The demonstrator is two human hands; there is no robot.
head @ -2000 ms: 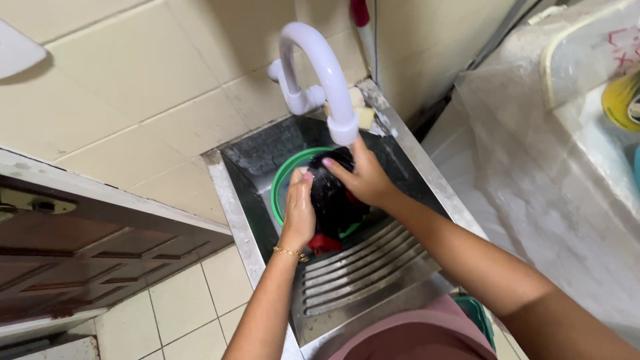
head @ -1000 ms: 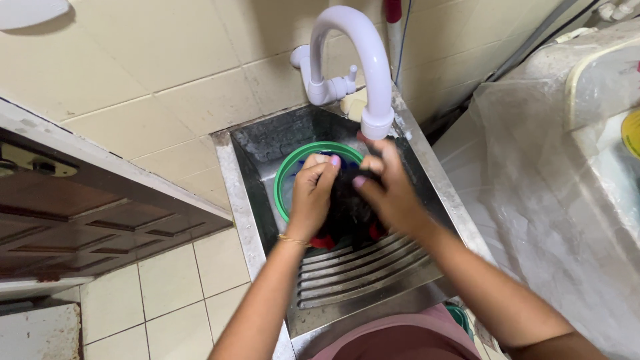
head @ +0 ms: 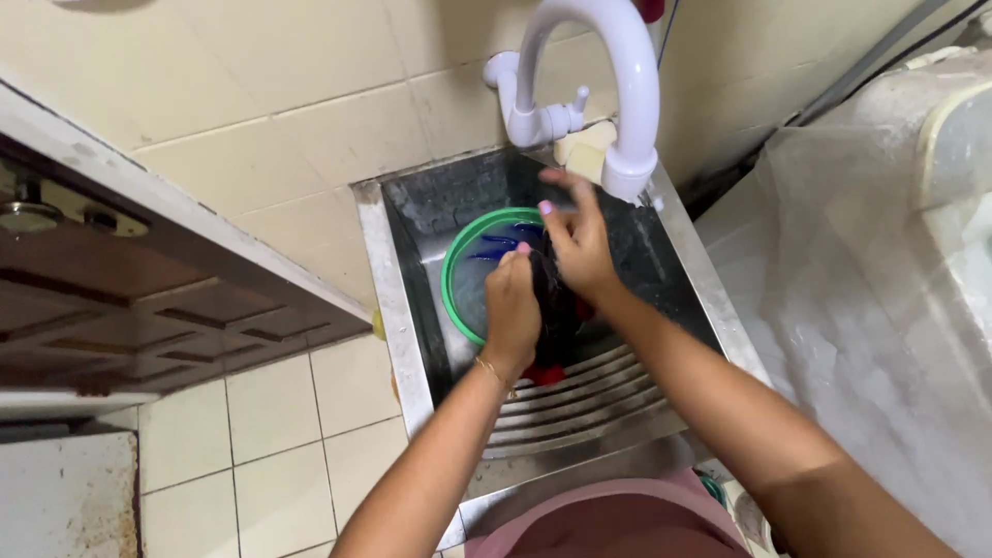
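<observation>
My left hand grips a wet black cloth with red parts, over the ridged washboard end of a steel sink. Close beside it, my right hand is at the cloth's upper right side, thumb and forefinger spread and slightly blurred; whether its other fingers hold the cloth is hidden. Behind both hands a green basin holds cloudy water with a dark blue cloth in it. A white curved faucet hangs just above my right hand.
Pale bars that look like soap lie at the sink's back corner. A pink tub stands below the front edge. To the left is a brown panelled door; at the right, translucent plastic sheeting covers something.
The hands were closer together around the black cloth two seconds ago; the right hand's fingers are now more spread. More of the basin's water and the blue cloth shows. The view has moved closer.
</observation>
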